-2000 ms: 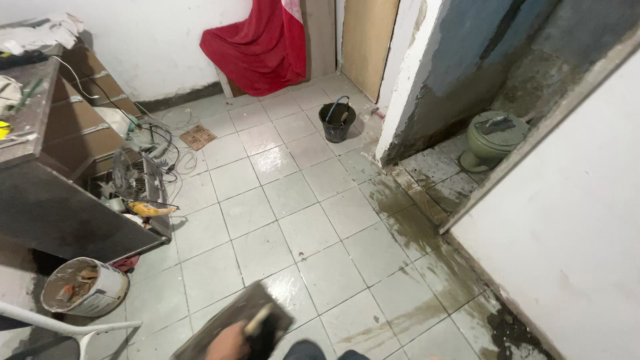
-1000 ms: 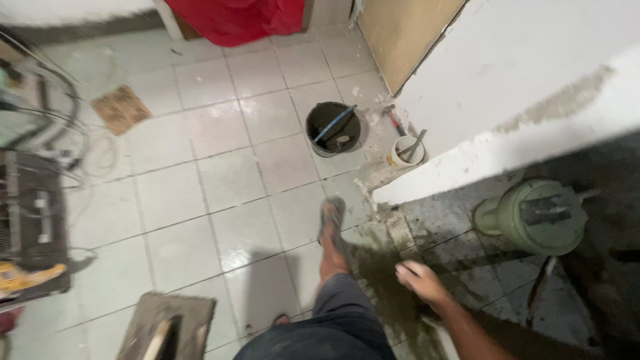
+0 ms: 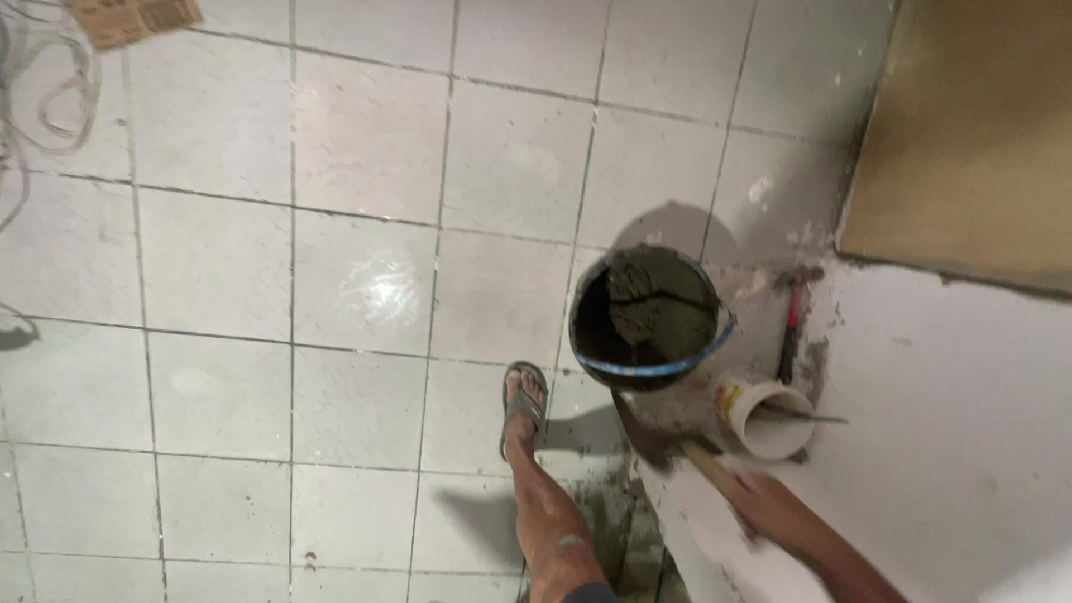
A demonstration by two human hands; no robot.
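My right hand (image 3: pixel 758 502), blurred, is closed on the wooden handle of a trowel (image 3: pixel 649 440), whose dark blade lies just below the rim of a black bucket. The bucket (image 3: pixel 590 335) holds grey wet mortar (image 3: pixel 662 310), and its blue handle rests along the near rim. Right of the trowel, a white plastic pail (image 3: pixel 775 427) leans over with a thin tool sticking out. Behind the pail lies a hammer (image 3: pixel 791 335) with a red and black handle. My left hand is outside the view.
White floor tiles (image 3: pixel 360 402) spread to the left, with my sandalled foot (image 3: pixel 525 398) near the bucket. A white wall (image 3: pixel 946 402) and a tan panel (image 3: pixel 971 142) bound the right side. Cables (image 3: pixel 79 92) and a brown cardboard piece (image 3: pixel 134 17) lie at the upper left.
My right hand, empty-looking a second ago, now holds the trowel beside the bucket. The rectangular board seen at the bottom earlier is out of view. The view has shifted closer over the bucket.
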